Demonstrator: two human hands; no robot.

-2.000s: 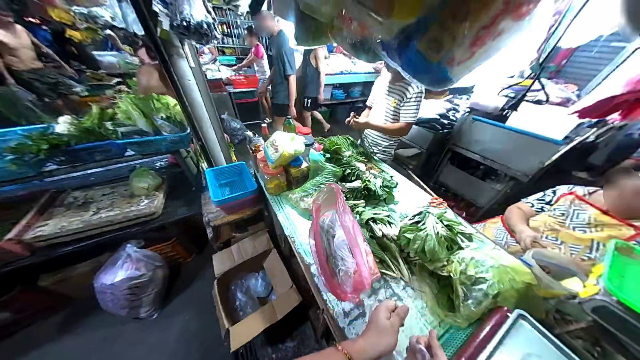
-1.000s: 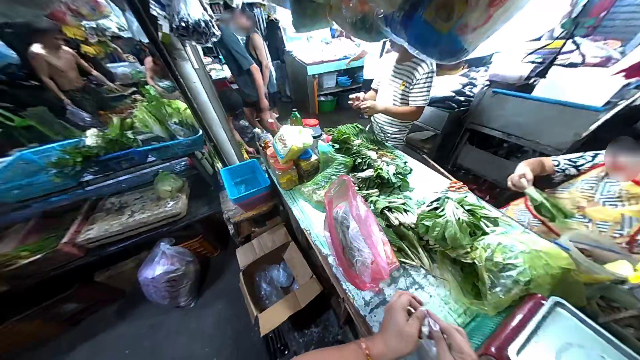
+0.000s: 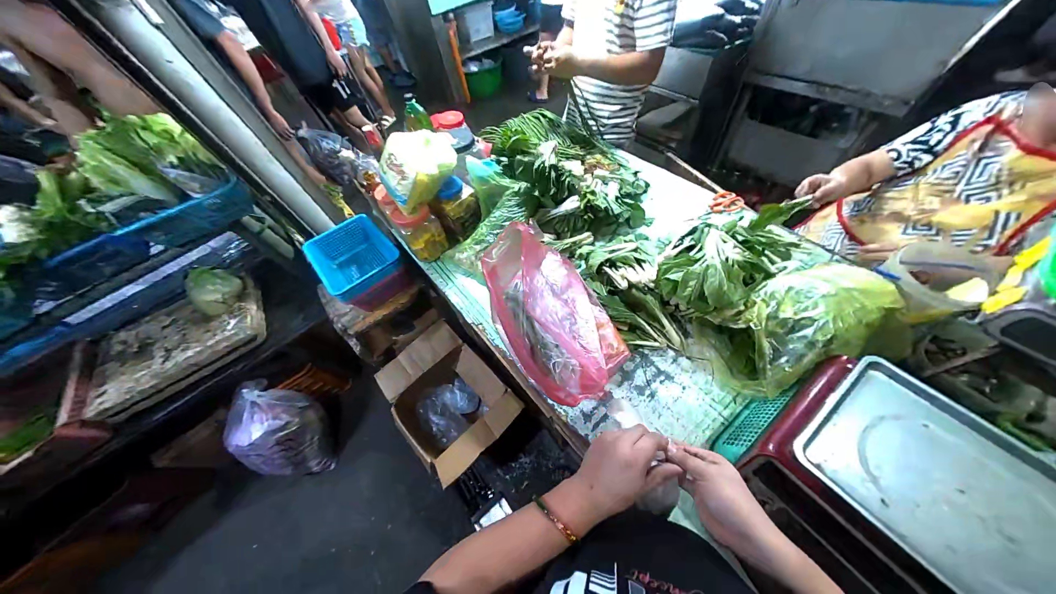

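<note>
At the lower middle, my left hand and my right hand meet with fingertips together, pinching a small clear plastic bag. The bag hangs below the fingers, and its contents cannot be made out. Just beyond the hands, a pink plastic bag lies on the table. Bundles of leafy greens lie past it, beside a clear bag of greens. A metal tray rests on a dark red box right of my right hand.
A cardboard box holding clear plastic stands left of the table. Near it are a blue basket and a filled plastic bag on the floor. Jars line the table's far left edge. A person in an apron sits at right, touching greens.
My hands, apart two seconds ago, have come together on the clear bag. The seated person's hand has moved down to the greens. The view has tilted down.
</note>
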